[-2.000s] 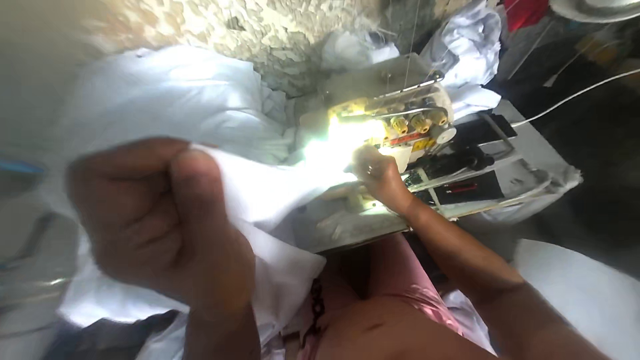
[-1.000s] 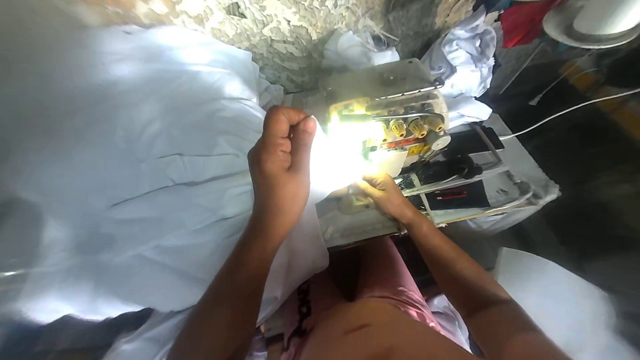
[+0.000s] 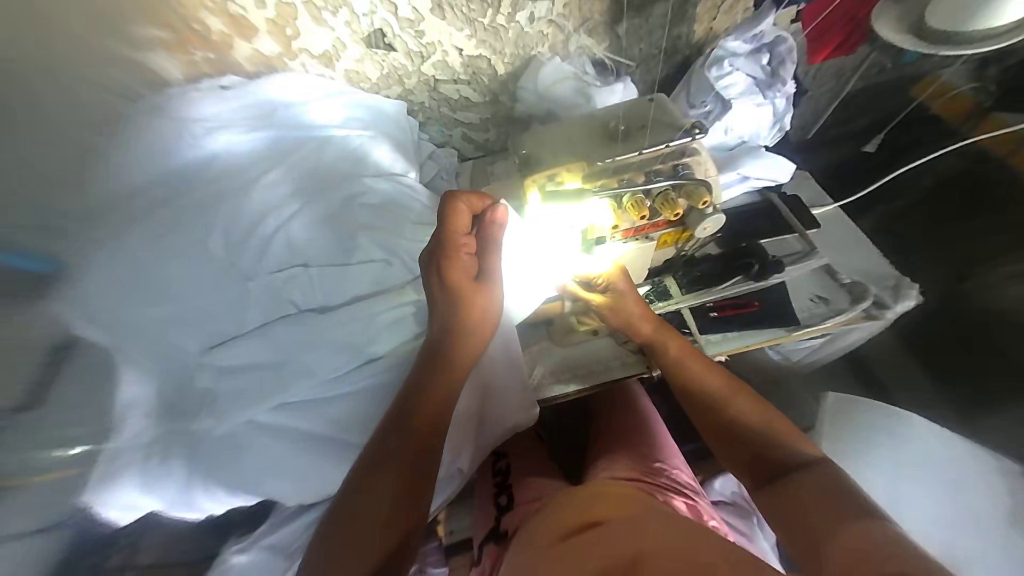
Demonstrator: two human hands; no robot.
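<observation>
An overlock-type sewing machine [image 3: 624,160] with yellow tension dials stands ahead of me, its bright lamp washing out the needle area. My left hand [image 3: 464,264] pinches the edge of a white cloth [image 3: 520,264] between thumb and fingers, left of the lamp. The cloth runs to the machine and also hangs down over the table's front edge. At the machine's front, below the lamp, my right hand [image 3: 612,300] touches the cloth near the needle area; glare hides its fingertips, so its hold cannot be made out.
A large heap of white fabric [image 3: 280,304] spreads at the left. Crumpled white cloth [image 3: 740,88] lies behind the machine. To the right are red-handled snips [image 3: 732,308] on a dark pad, a metal rail and a white cord [image 3: 912,176]. A peeling wall rises behind.
My left hand, near the camera at the left two seconds ago, has moved toward the machine, still pinching white cloth. My right hand stays at the machine's front.
</observation>
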